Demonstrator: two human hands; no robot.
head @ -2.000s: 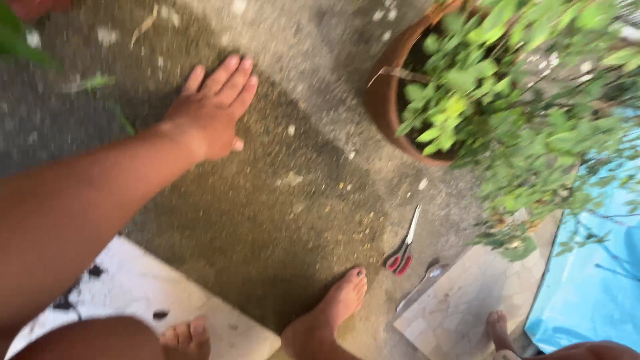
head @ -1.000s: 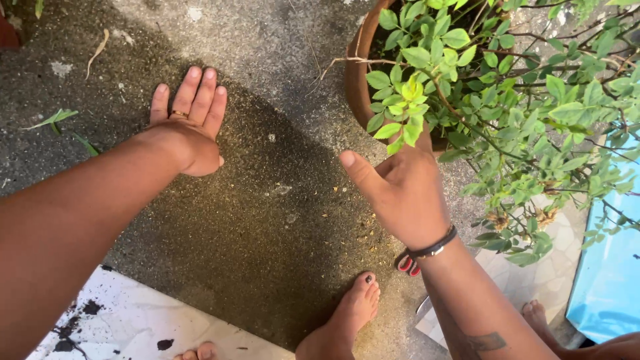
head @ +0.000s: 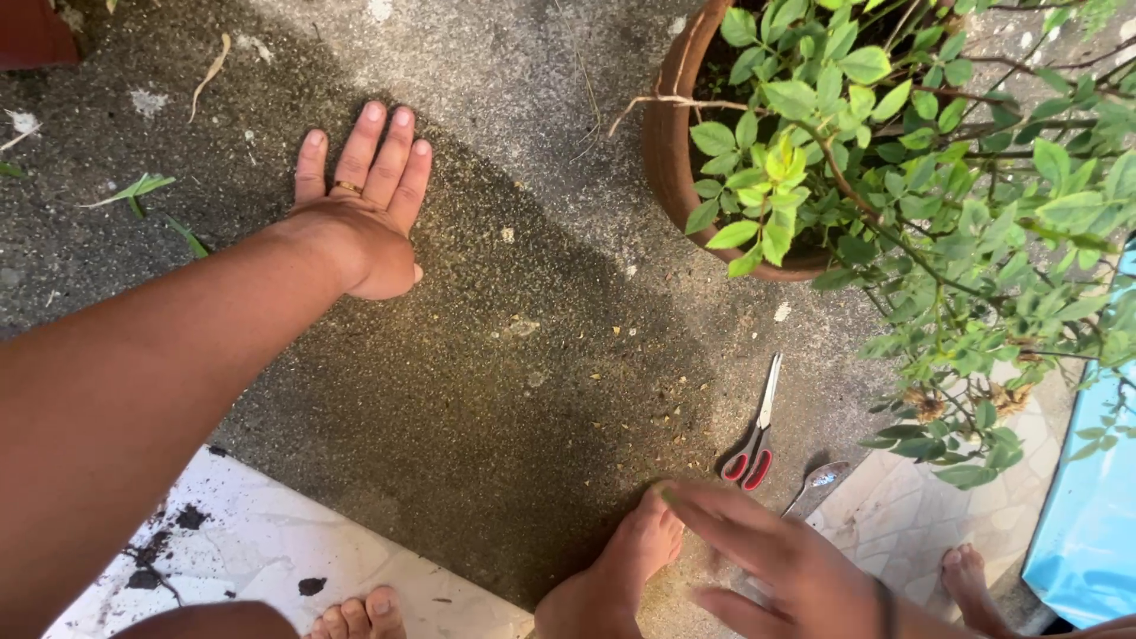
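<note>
My left hand (head: 364, 204) rests on the rough concrete ground (head: 497, 382), fingers spread, with a ring on one finger and nothing held. Blurred, my right hand (head: 772, 559) is raised at the bottom right with its fingers apart, overlapping a bare foot (head: 639, 541) in the view. Just above it lie scissors (head: 759, 435) with red and grey handles, blades closed and tips up. A metal spoon (head: 821, 477) lies to their right, its handle partly hidden by my right hand. A leafy potted plant (head: 834, 169) stands at the upper right in a terracotta pot (head: 670, 151).
Dark soil clumps lie on a white marble-like slab (head: 266, 532) at the lower left, with toes at its edge. Pale tiles (head: 914, 506), another bare foot (head: 967, 577) and a blue plastic sheet (head: 1092, 506) are at the right. Leaf scraps (head: 142, 188) lie at the left.
My right hand has moved down, away from the plant pot, and the scissors it partly covered now show fully. My left hand stays flat on the ground.
</note>
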